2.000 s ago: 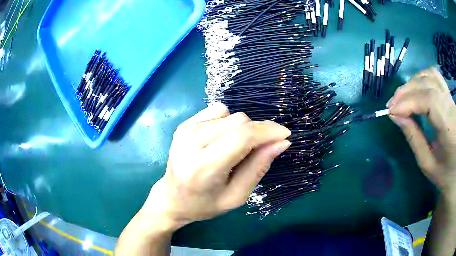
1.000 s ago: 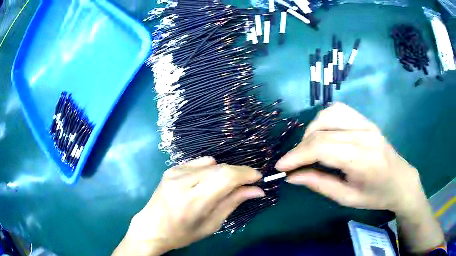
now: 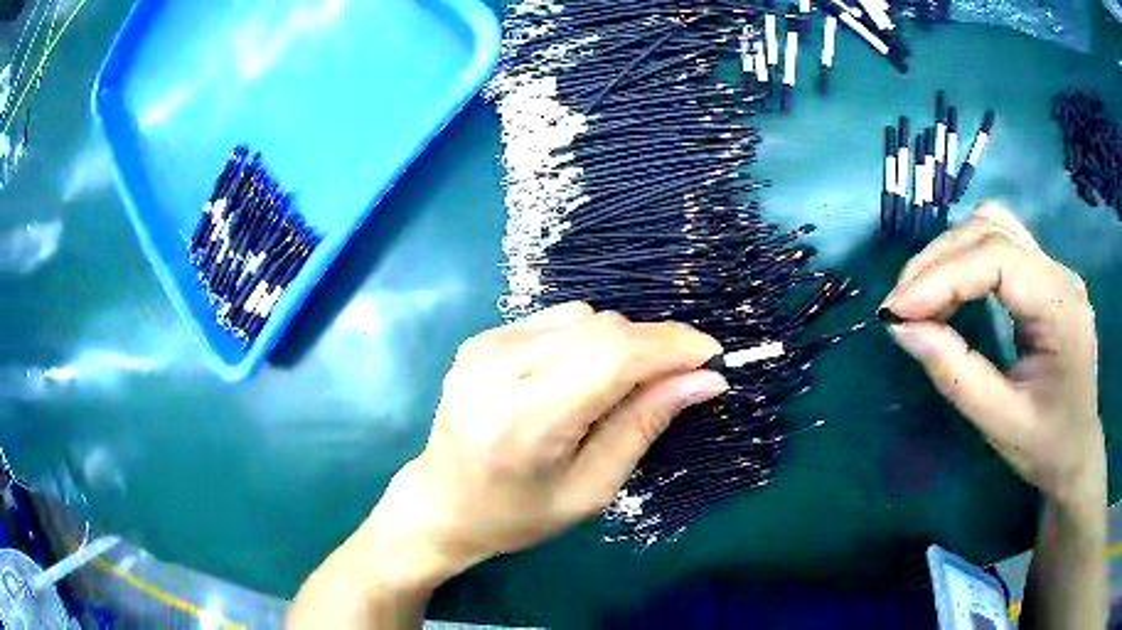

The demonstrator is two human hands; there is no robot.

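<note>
My left hand point(image 3: 554, 425) pinches a black-and-white tube point(image 3: 753, 356) between thumb and forefinger, its white part pointing right over the wire pile. My right hand point(image 3: 1009, 338) is to the right, thumb and forefinger pinching a small black piece point(image 3: 888, 315). The large pile of black wire leads point(image 3: 652, 185) lies at centre, pale terminals point(image 3: 535, 185) along its left edge and copper-coloured tips on its right side. What lies inside my left fingers is hidden.
A blue tray point(image 3: 160, 265) at upper left holds a bundle of assembled leads point(image 3: 250, 246). Loose banded tubes point(image 3: 923, 172) lie right of the pile, with more tubes point(image 3: 827, 43) above. Small black pieces point(image 3: 1089, 148) lie at far right. A clear bag point(image 3: 1034, 19) is at top right.
My hands were together at the tube one second ago; now my right hand is apart to the right with a small black piece. The tube stays in my left hand. The view has shifted.
</note>
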